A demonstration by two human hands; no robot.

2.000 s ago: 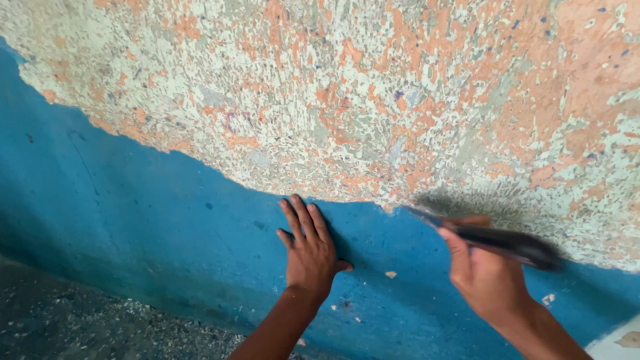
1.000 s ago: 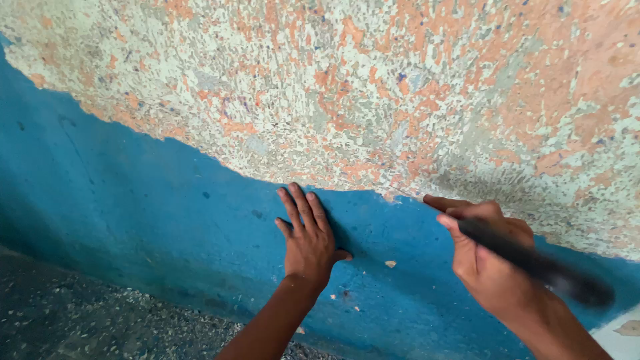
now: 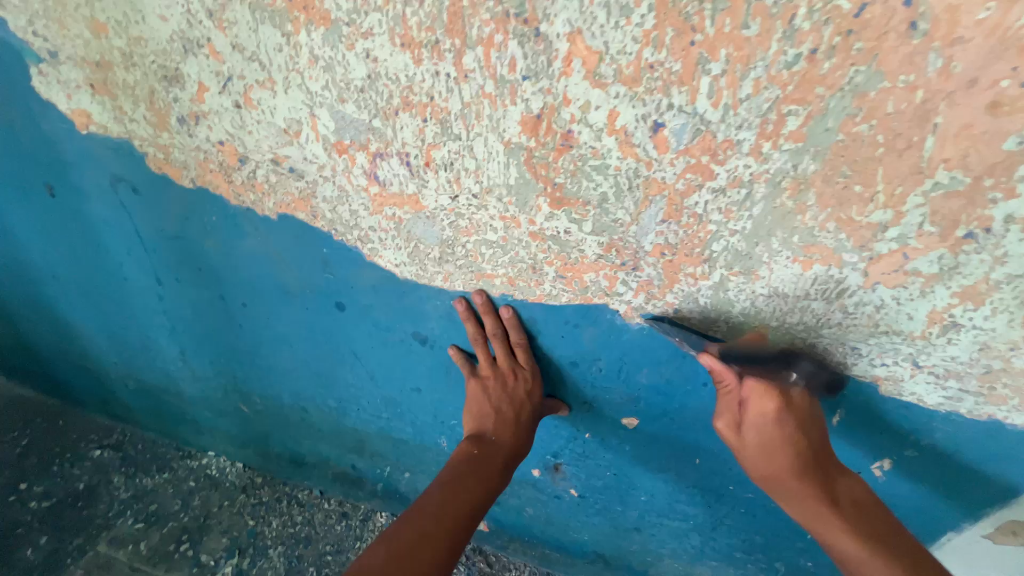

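My left hand (image 3: 504,384) lies flat with fingers spread on the blue painted wall (image 3: 240,320), its fingertips at the ragged edge of the paint. To its right, my right hand (image 3: 772,424) grips the dark handle of a scraper (image 3: 680,332), slightly blurred. The blade's tip meets the paint edge, where blue gives way to the stripped, mottled wall surface (image 3: 520,144) in white, orange and grey. Part of the handle is hidden behind my fingers.
Paint flakes litter the dark floor (image 3: 160,496) at the lower left. A few pale chips (image 3: 630,422) cling to the blue paint between and below my hands. A whitish surface (image 3: 988,540) shows in the bottom right corner.
The scraper in my right hand has swung: its blade was hardly visible a second ago and now lies against the paint edge. My left hand has stayed in place on the wall.
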